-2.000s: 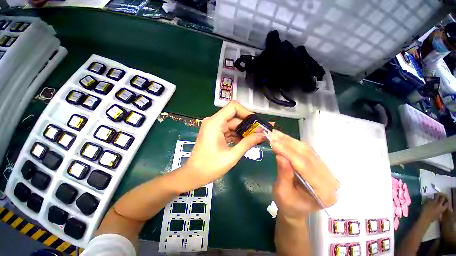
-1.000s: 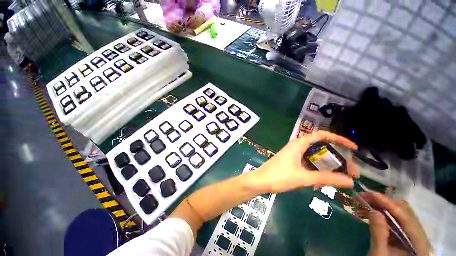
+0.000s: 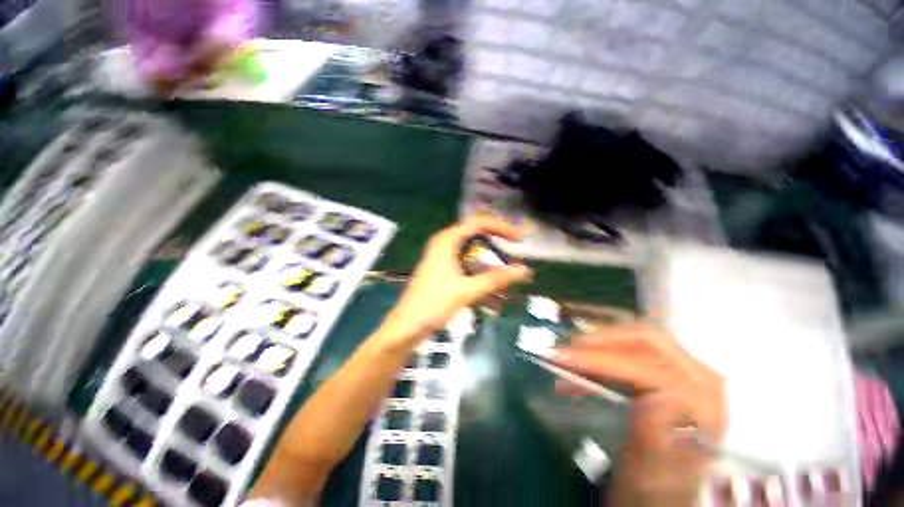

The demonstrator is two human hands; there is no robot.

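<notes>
The frame is blurred. My left hand (image 3: 446, 272) holds an open black watch case (image 3: 482, 254) between thumb and fingers, with a pale and yellow patch showing inside. My right hand (image 3: 649, 381) is lower right, apart from the case, over the bench. It holds the thin silver tweezers (image 3: 578, 377), which point left. Small white backing pieces (image 3: 538, 340) lie on the green bench near the right fingertips. The white die-cut gasket sheet (image 3: 406, 426) lies flat below my left wrist.
The left tray (image 3: 159, 421) holds rows of black cases; stacked trays (image 3: 94, 257) stand beyond it. A black tangled heap (image 3: 595, 173) sits on a tray behind my hands. A white tray (image 3: 753, 347) with pink-edged units and pink pieces (image 3: 875, 421) are at right. A person in pink (image 3: 188, 35) is top left.
The view has swung back to the right and blurred. My left hand still holds the case. My right hand is now lower and farther from it, beside the white pieces.
</notes>
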